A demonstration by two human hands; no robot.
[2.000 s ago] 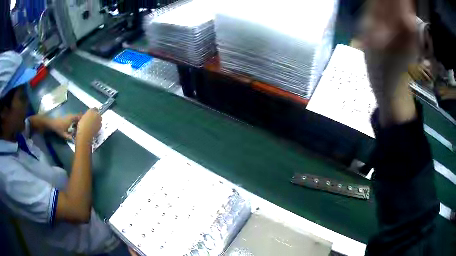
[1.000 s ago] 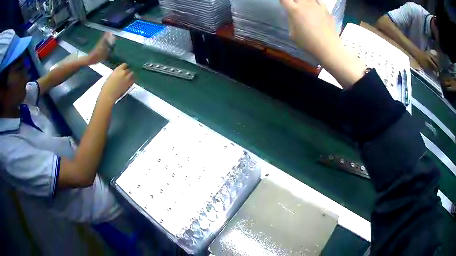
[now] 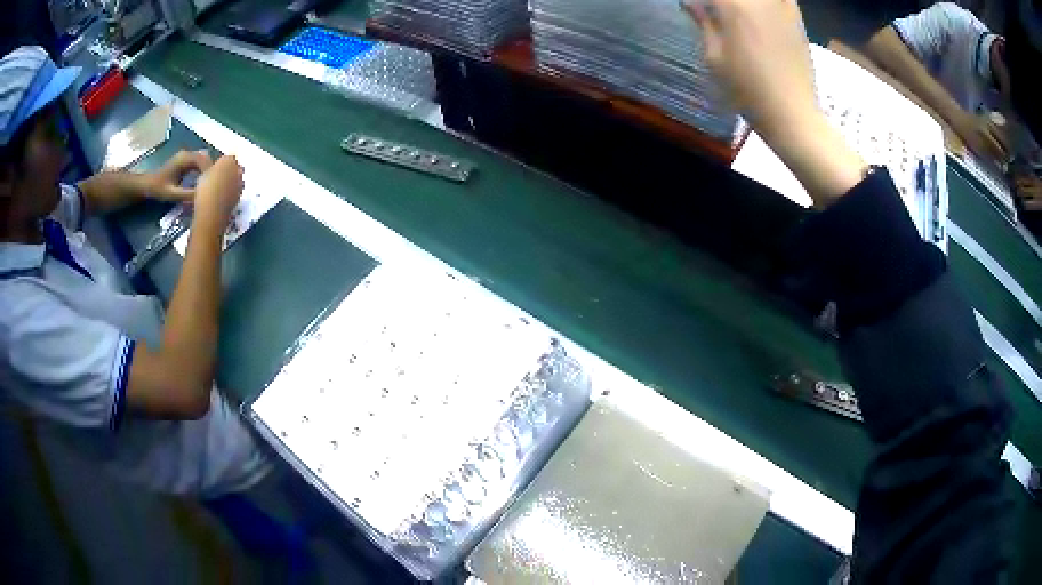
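Note:
My right hand (image 3: 760,69), bare with a dark sleeve, reaches up to the tall stack of clear trays (image 3: 628,57) behind the belt. Its fingertips are at the stack's upper right, near the picture's top; whether they grip a tray I cannot tell. My left hand is not in view. In front of me lies a clear blister tray (image 3: 486,486) with a white dotted sheet (image 3: 377,389) over much of it. A beige board (image 3: 623,503) with glare lies to its right.
A green belt (image 3: 548,263) crosses behind a white rail (image 3: 686,429). It carries a grey bar (image 3: 409,157) and a darker bar (image 3: 817,392), partly behind my sleeve. A person in a cap (image 3: 91,297) works at left, another (image 3: 948,69) at upper right. Pens (image 3: 928,194) lie on a dotted sheet.
My right hand has come from the upper right, over to the stack. The grey bar and darker bar sit slightly further right than a second ago. The left person's hands have drawn back from the belt.

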